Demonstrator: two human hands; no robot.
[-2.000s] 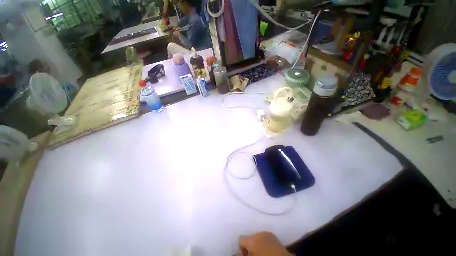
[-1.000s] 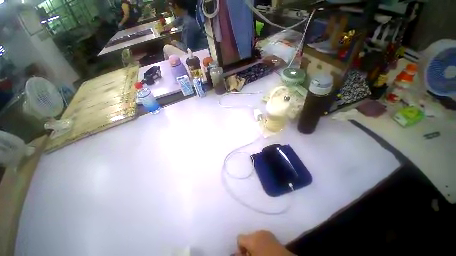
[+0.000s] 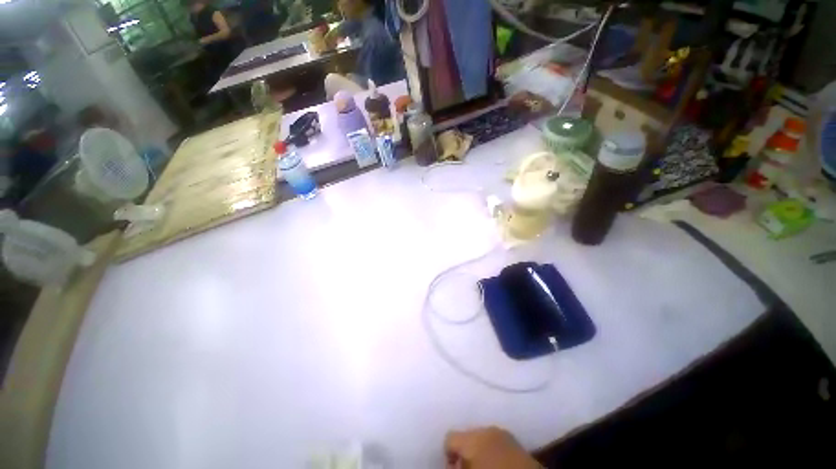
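Observation:
My right hand [image 3: 490, 450] is at the bottom edge, cut off by it, on the near part of the white table top [image 3: 247, 339]. Its fingers look curled together, with nothing visible in them. My left hand is not in view. A small pale blurred scrap [image 3: 341, 456] lies left of my right hand at the bottom edge. A dark blue pad [image 3: 575, 325] lies beyond my right hand, untouched, with a black device [image 3: 534, 307] on it. A thin white cable [image 3: 431, 321] loops left of the pad and reaches the device.
A cream jug-shaped item [image 3: 532, 197], a dark bottle [image 3: 598, 201] and a green-lidded container [image 3: 568, 133] stand behind the pad. A clear-blue bottle [image 3: 297, 174] is by a yellowish board [image 3: 211, 179]. White fans [image 3: 115, 165] are at left. People sit or stand far back.
The view has turned slightly left, so the table things appear further right. More of the pale scrap shows at the bottom edge. My right hand has hardly moved.

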